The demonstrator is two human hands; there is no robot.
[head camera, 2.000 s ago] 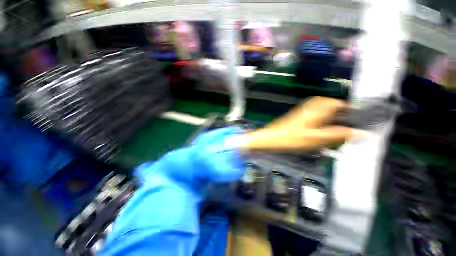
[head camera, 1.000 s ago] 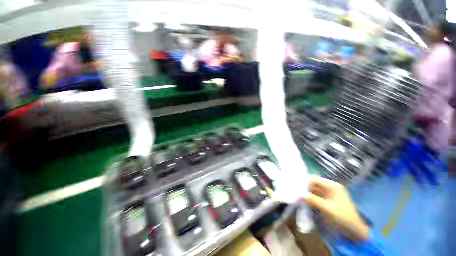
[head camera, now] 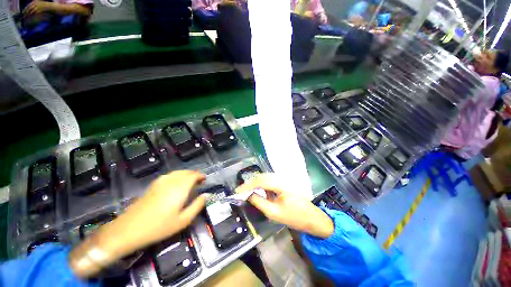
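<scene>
A clear blister tray [head camera: 106,211] holds two rows of black devices in front of me. My left hand [head camera: 162,204] is over the front row, fingers bent beside a device [head camera: 223,224] with a white label area and red bits at its side. Whether it grips anything is hidden. My right hand [head camera: 284,206] is at the tray's right end, thumb and finger pinching a small white label [head camera: 246,194] above the front row. A wide white label strip [head camera: 274,101] hangs just behind my right hand. A printed strip [head camera: 47,92] hangs at the left.
A second tray of devices [head camera: 328,132] lies to the right, beside tall stacked clear trays [head camera: 420,92]. A lower tray [head camera: 350,212] sits below bench level. Brown cardboard [head camera: 238,276] is at the front edge. A person in pink [head camera: 473,115] is at the right; others sit across the line.
The view has steadied and moved closer to the tray. My left hand has come into view over the front row. My right hand has moved off the hanging strip and now holds a small label.
</scene>
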